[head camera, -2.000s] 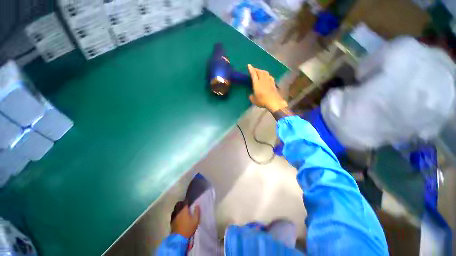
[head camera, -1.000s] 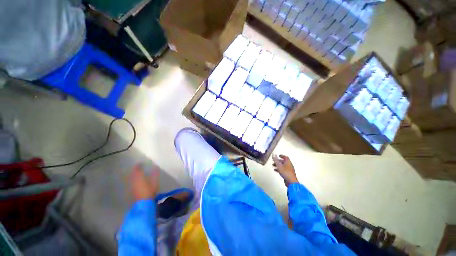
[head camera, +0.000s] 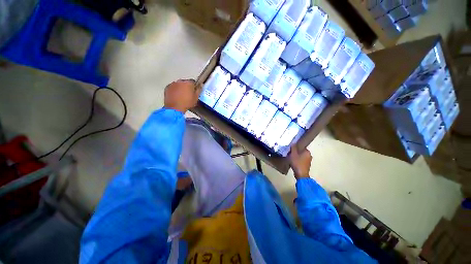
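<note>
A brown open-topped carton (head camera: 242, 138) stands in front of me, packed with rows of white retail boxes (head camera: 263, 56) with printed text. Some boxes stand higher than others, and there is a gap among them at the right. My left hand (head camera: 181, 96) grips the carton's left corner. My right hand (head camera: 300, 161) grips its near right corner. The fingers of both hands are partly hidden by the carton walls.
A second carton (head camera: 361, 126) of white boxes lies to the right. A blue plastic stool (head camera: 93, 51) is at the upper left, with a black cable (head camera: 125, 111) on the floor below it. Red items and a grey frame are at the lower left, a dark rack (head camera: 369, 219) at the lower right.
Both hands have moved from beside the carton onto its corners and taken hold. The carton looks larger and nearer. The dryer and green table seen earliest are out of view.
</note>
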